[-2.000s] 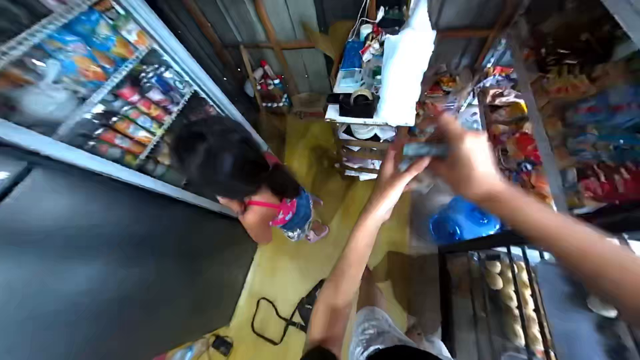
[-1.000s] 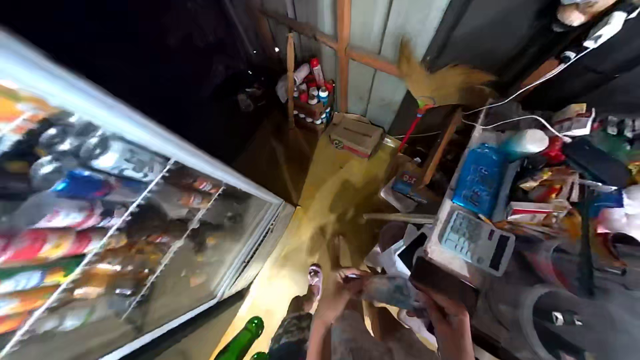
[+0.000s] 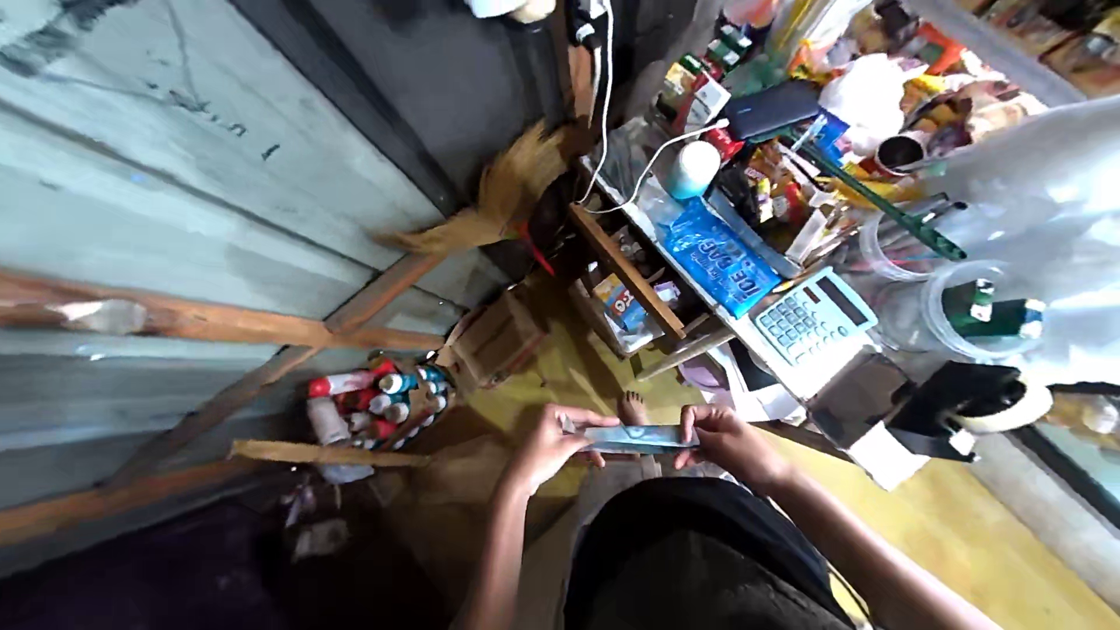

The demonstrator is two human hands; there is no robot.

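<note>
A bluish banknote (image 3: pixel 641 437) is stretched lengthwise between both hands, low in the middle of the head view. My left hand (image 3: pixel 561 442) pinches its left end between thumb and fingers, with a small pale bit, perhaps folded paper, showing beside the thumb. The right end is gripped by the fingertips of my right hand (image 3: pixel 719 437). Both hands are in front of the body, above the floor and just short of the desk. Nearest on the desk are a light-blue calculator (image 3: pixel 814 316) and a blue pack of ice bags (image 3: pixel 721 256).
An open wooden drawer (image 3: pixel 628 269) juts from the desk. A black tape dispenser (image 3: pixel 971 407) sits at the desk's corner beside a dark box. Clear plastic tubs (image 3: pixel 984 306) stand behind the calculator. Left on the floor are a cardboard box (image 3: pixel 494 339) and a rack of bottles (image 3: pixel 394 407).
The view has swung strongly from the fridge and shelves to the desk and wall. Two seconds ago the hands were raised high; now they are low before the body, still holding the note.
</note>
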